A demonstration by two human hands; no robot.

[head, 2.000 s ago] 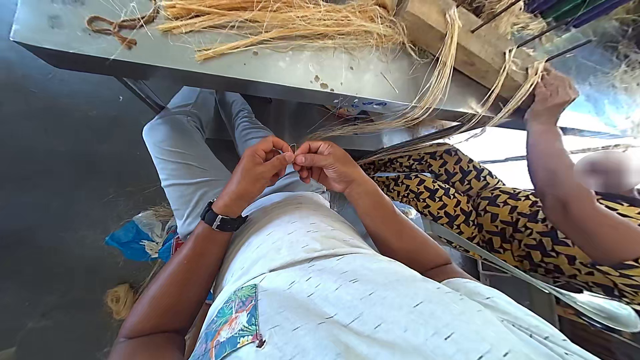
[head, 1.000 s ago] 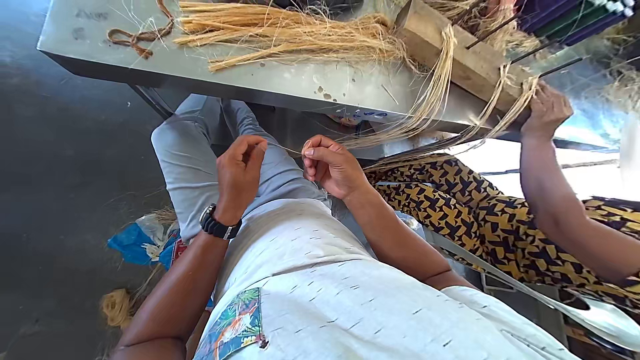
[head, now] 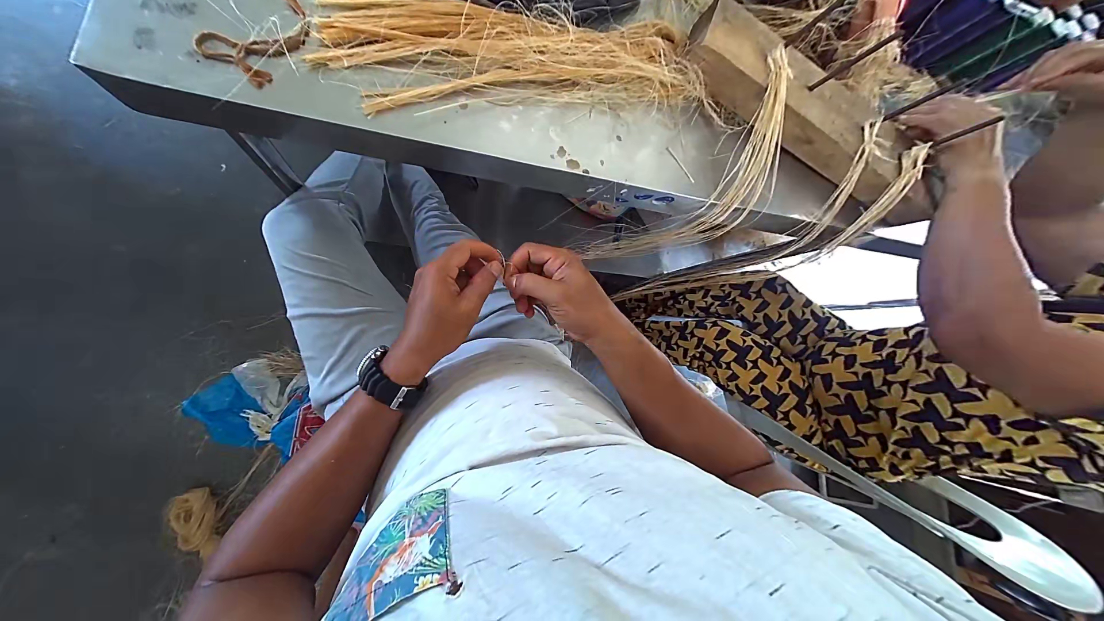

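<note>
Over my lap, my left hand (head: 448, 297) pinches a thin plant-fibre strand (head: 504, 261) between thumb and forefinger. Close on its right, my right hand (head: 559, 289) pinches the same strand, which makes a small curl between the fingertips. The two hands nearly touch. Beyond them, loose bundles of pale straw-coloured fibre (head: 517, 52) lie on the metal table (head: 595, 147). Fibre hanks (head: 750, 181) hang from the dark rods on a wooden beam (head: 811, 112) and trail over the table's edge toward my right side.
A co-worker in patterned clothing (head: 914, 388) sits at right, one hand (head: 957, 125) at the beam's rods. A brown cord (head: 241, 52) lies at the table's left. Blue plastic (head: 220, 410) and a fibre ball (head: 194, 517) are on the floor at left. A pale plastic chair (head: 1026, 552) is at lower right.
My hands were close together, then apart with the strand stretched between them one second ago. Now they have come back together.
</note>
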